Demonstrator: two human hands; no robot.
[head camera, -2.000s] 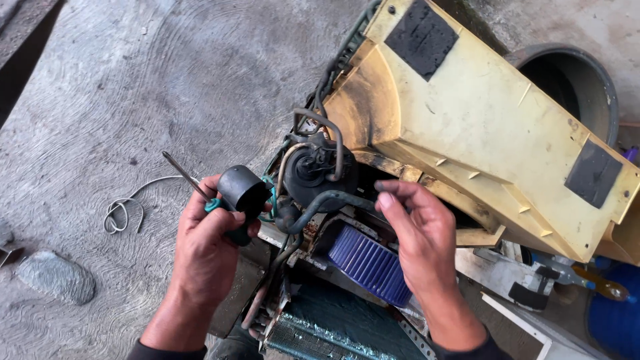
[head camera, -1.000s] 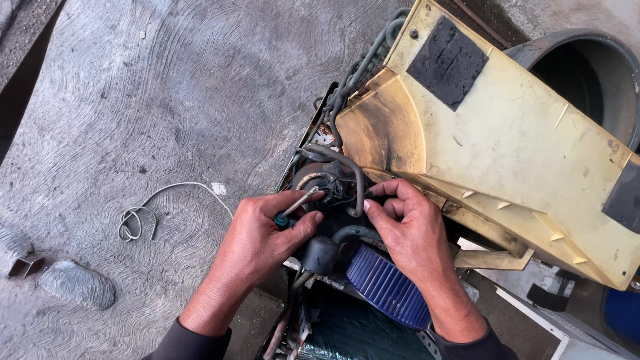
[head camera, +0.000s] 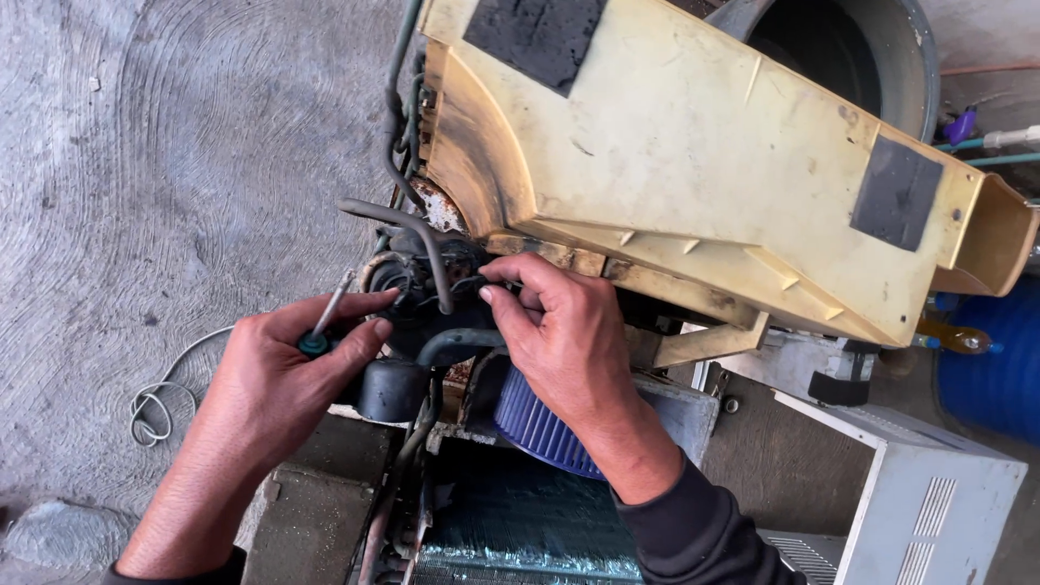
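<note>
My left hand (head camera: 284, 374) holds a screwdriver (head camera: 331, 313), its shaft pointing up between thumb and fingers, while the fingertips rest at the terminal area of a black compressor (head camera: 406, 284). My right hand (head camera: 561, 341) pinches something thin and dark, perhaps a wire, at the compressor's right side. A bent copper-type pipe (head camera: 406, 223) arches over the compressor top. Just below my left fingers is a black cylindrical part (head camera: 392, 392), beside a dark curved pipe (head camera: 459, 341). A blue blower wheel (head camera: 536, 422) lies partly behind my right wrist.
A cream plastic housing (head camera: 691, 154) with dark pads covers the upper right. Finned coil (head camera: 520, 561) lies at the bottom. Behind are a grey tub (head camera: 910, 73), a blue container (head camera: 991, 357) and a grey metal casing (head camera: 934, 504). A thin wire (head camera: 166, 382) coils on the concrete floor (head camera: 203, 179).
Two seconds ago my left hand held the black cylindrical part with the screwdriver; now that part sits below the hand. Both hands have come together at the compressor top.
</note>
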